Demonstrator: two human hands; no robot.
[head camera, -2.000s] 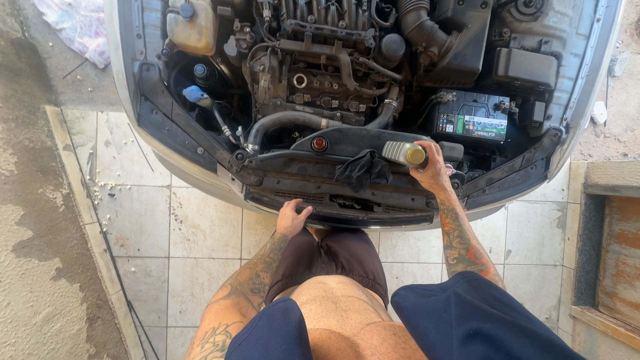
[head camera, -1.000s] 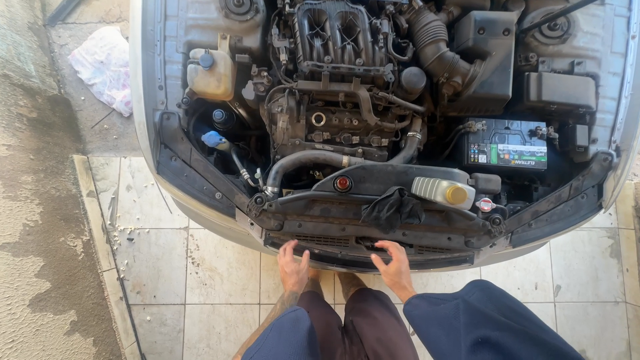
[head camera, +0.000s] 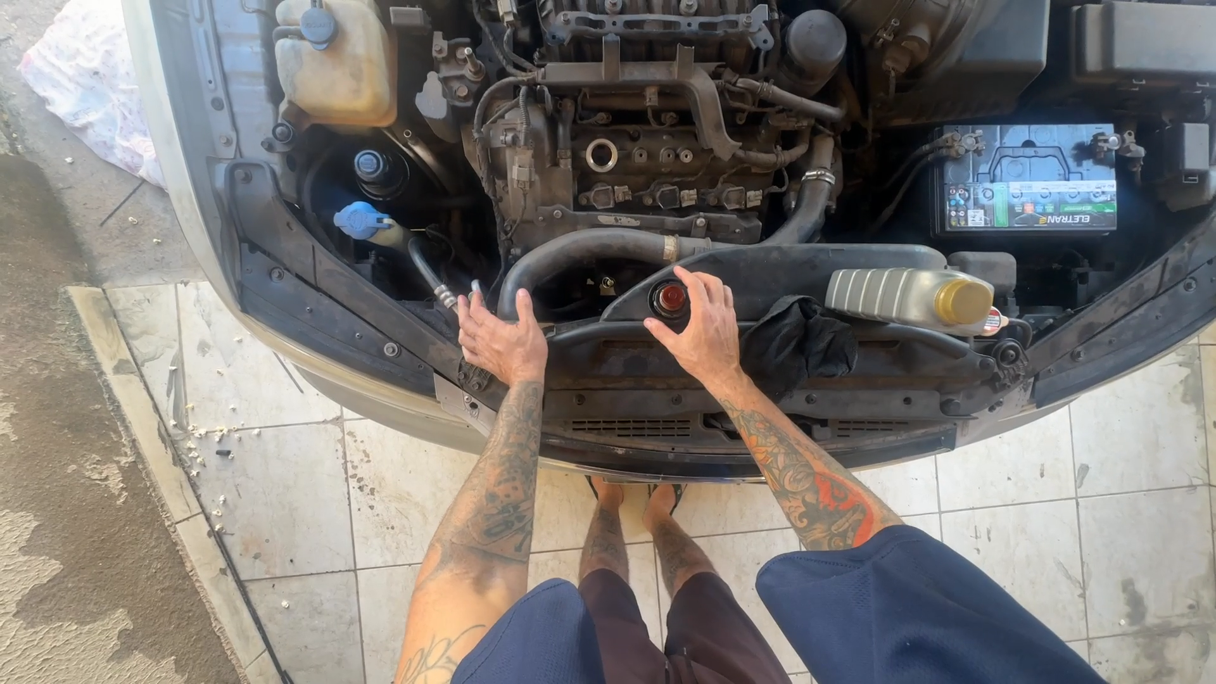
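My right hand (head camera: 701, 328) reaches over the front panel, its thumb and fingers spread around a red-topped cap (head camera: 670, 298); whether they touch it is unclear. Near the left end of a thick radiator hose (head camera: 589, 245) is my left hand (head camera: 503, 340), fingers apart. Right of my right hand, a black cloth (head camera: 800, 344) lies crumpled. A translucent bottle with a yellow cap (head camera: 898, 296) lies on its side beyond the cloth. The round oil filler opening (head camera: 601, 155) on the engine is uncovered.
A battery (head camera: 1026, 180) sits at the right of the engine bay. At the left are a yellowed plastic reservoir (head camera: 337, 71), a blue washer cap (head camera: 361, 220) and a black cap (head camera: 380, 173). The car's front edge (head camera: 665, 456) runs before my legs.
Two seconds ago my right hand held the bottle; one second ago it lay by the cloth and both hands were at the car's front edge. Both hands have since moved forward over the bay.
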